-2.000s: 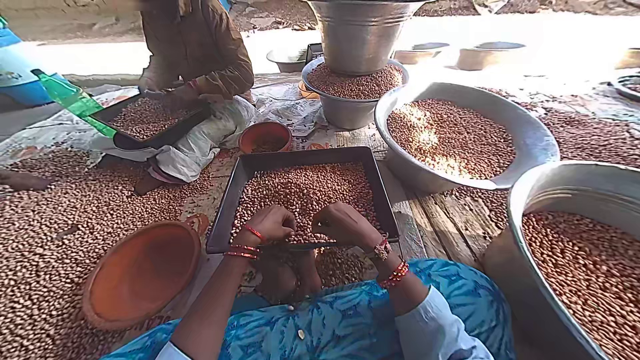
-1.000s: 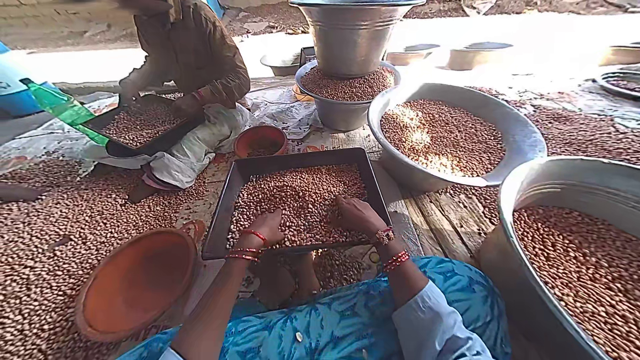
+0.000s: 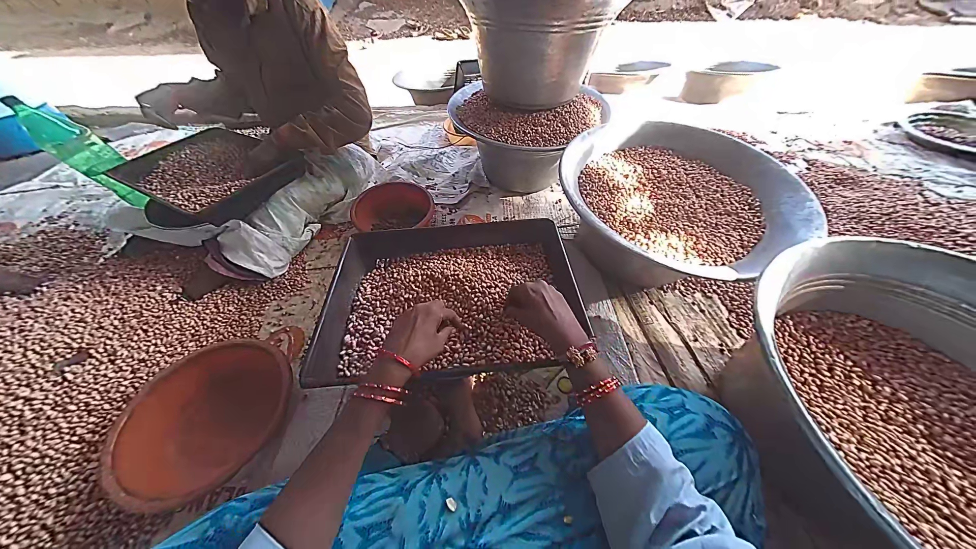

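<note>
A dark rectangular tray [image 3: 322, 335] lies before me, holding a layer of reddish-brown nuts or seeds [image 3: 465, 282]. Over its near left part is my left hand [image 3: 424, 329], fingers bent, thumb and forefinger close together. My right hand [image 3: 543, 311] is curled above the right side of the same heap, its fingertips hidden behind the knuckles. Whether either hand pinches a single nut cannot be told. Red bangles circle both wrists. Between tray and lap, more nuts lie near my bare feet.
An empty orange basin [image 3: 197, 419] sits left, a small reddish bowl [image 3: 393, 206] beyond the tray. Metal basins [image 3: 785, 206] and a large metal pot [image 3: 770, 305] of nuts stand right. A person [image 3: 282, 84] with another tray [image 3: 221, 202] sits back left, beside a green bottle [image 3: 72, 145].
My right hand has risen from the near edge onto the heap's right side, while my left hand has moved slightly forward. The other person's one hand has lifted off their tray.
</note>
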